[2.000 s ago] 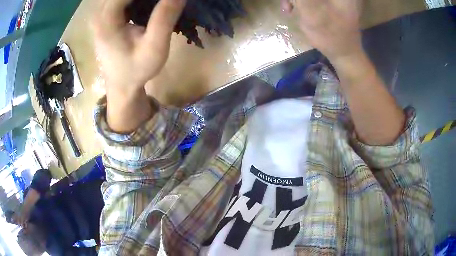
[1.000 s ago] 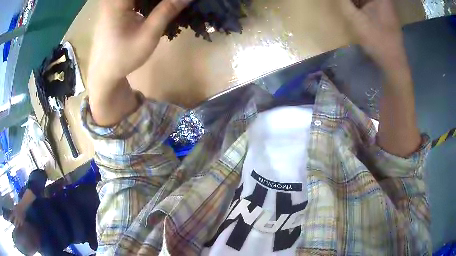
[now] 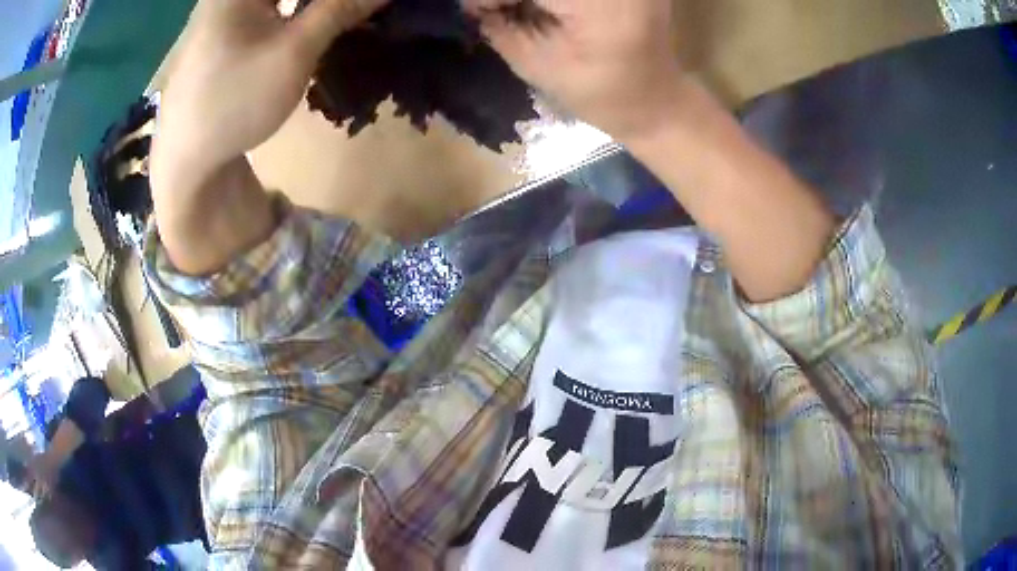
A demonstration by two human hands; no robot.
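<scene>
A black shaggy figure with ragged, jagged edges is at the top middle, above the tan bench top, cut off by the upper edge. My left hand holds its left side, thumb over it; the fingertips are partly out of the picture. My right hand is at its upper right side, fingers bent and pinched on a small dark ragged piece. Whether that piece is joined to the figure cannot be told.
A black clump with a tan part lies at the bench's left end, partly behind my left arm. A blue bin of glittery silver pieces is below the bench edge. Another person in dark clothes is at lower left. Yellow-black floor tape is at right.
My right hand has come in from the right to the black figure and now pinches a dark piece. The figure shows lower in view. My left arm has shifted left, covering part of the clump.
</scene>
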